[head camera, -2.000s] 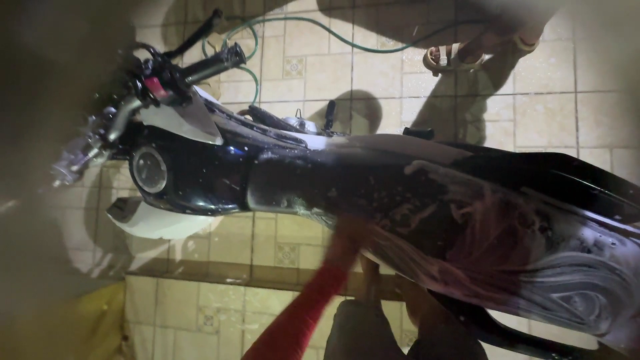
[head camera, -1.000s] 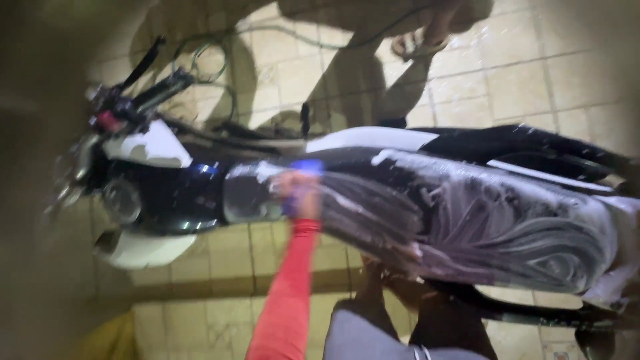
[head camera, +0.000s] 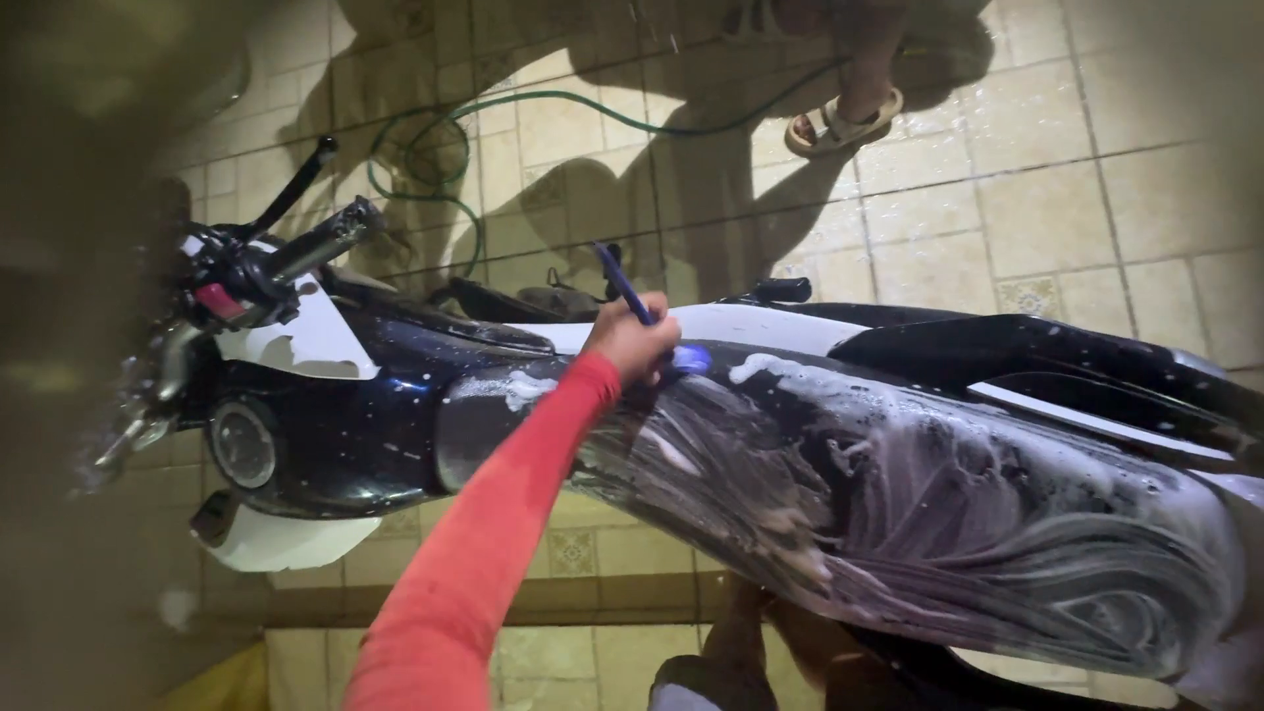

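A motorcycle stands across the view, handlebar at the left and long dark seat at the right, the seat streaked with white foam. My left hand, in a red sleeve, is closed around a blue brush. The brush handle points up and to the left from my fist, and its blue head rests at the foamy upper edge of the seat's front part. The dark glossy fuel tank with its round cap lies left of my arm. My right hand is out of view.
A green hose curls over the wet tiled floor beyond the motorcycle. Another person's sandalled foot is at the top. The handlebar grip and lever stick out at the upper left. My legs are close to the seat's near side.
My left hand has moved from the near side of the seat to its far upper edge, with the brush in it. The other person's feet have shifted.
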